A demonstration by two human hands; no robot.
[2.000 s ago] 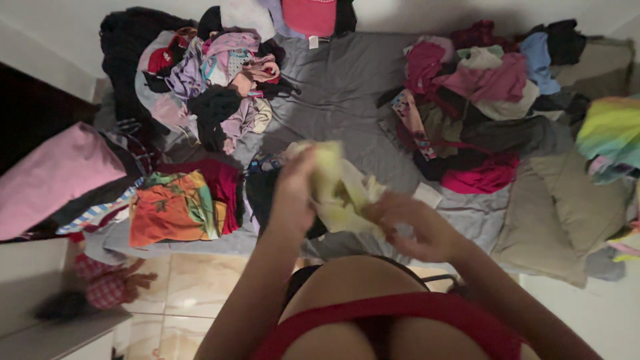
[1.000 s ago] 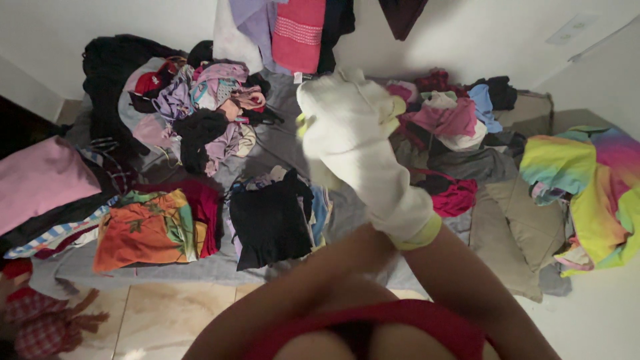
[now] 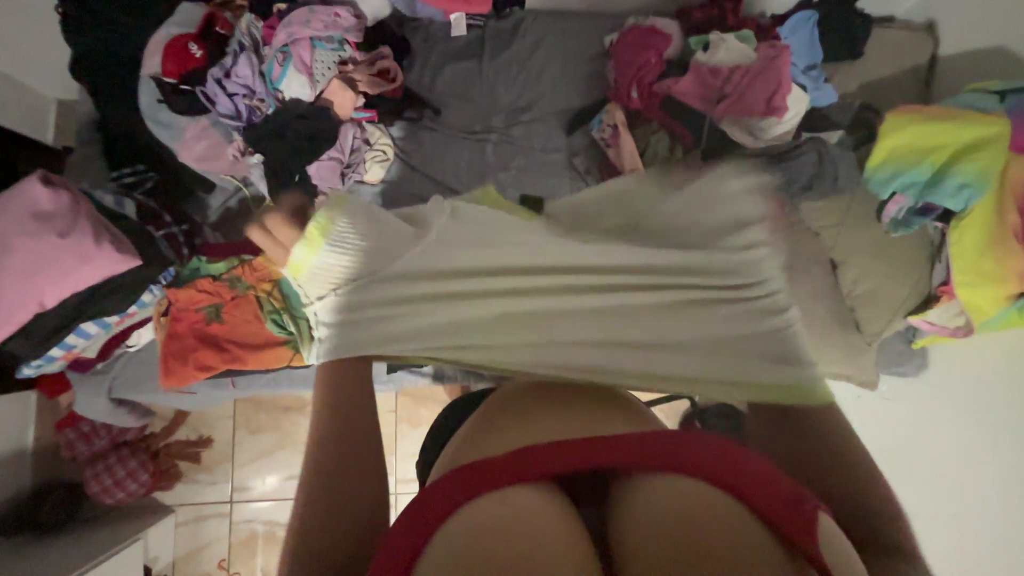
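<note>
A white garment with yellow-green trim (image 3: 544, 288) is stretched sideways in front of my body, blurred by motion. My left hand (image 3: 280, 232) is at its ribbed, yellow-edged end on the left; the fingers are blurred, and the forearm passes beneath the cloth. The right forearm goes under the garment's other end, where the cloth hides that hand. Just below and left of the garment's ribbed end lies an orange garment with a green pattern (image 3: 228, 320). Behind the cloth is a grey sheet (image 3: 496, 96).
Heaped clothes (image 3: 320, 64) lie at upper left, with a red cap (image 3: 188, 60) among them. Another pile (image 3: 736, 80) is at upper right, near beige cushions (image 3: 872, 256). A multicoloured cloth (image 3: 944, 160) is at far right, a pink cloth (image 3: 60, 248) at far left. A checked doll (image 3: 116, 464) lies below.
The white garment, bunched between my hands and then raised upright, is now spread wide across the view. My hands have moved apart.
</note>
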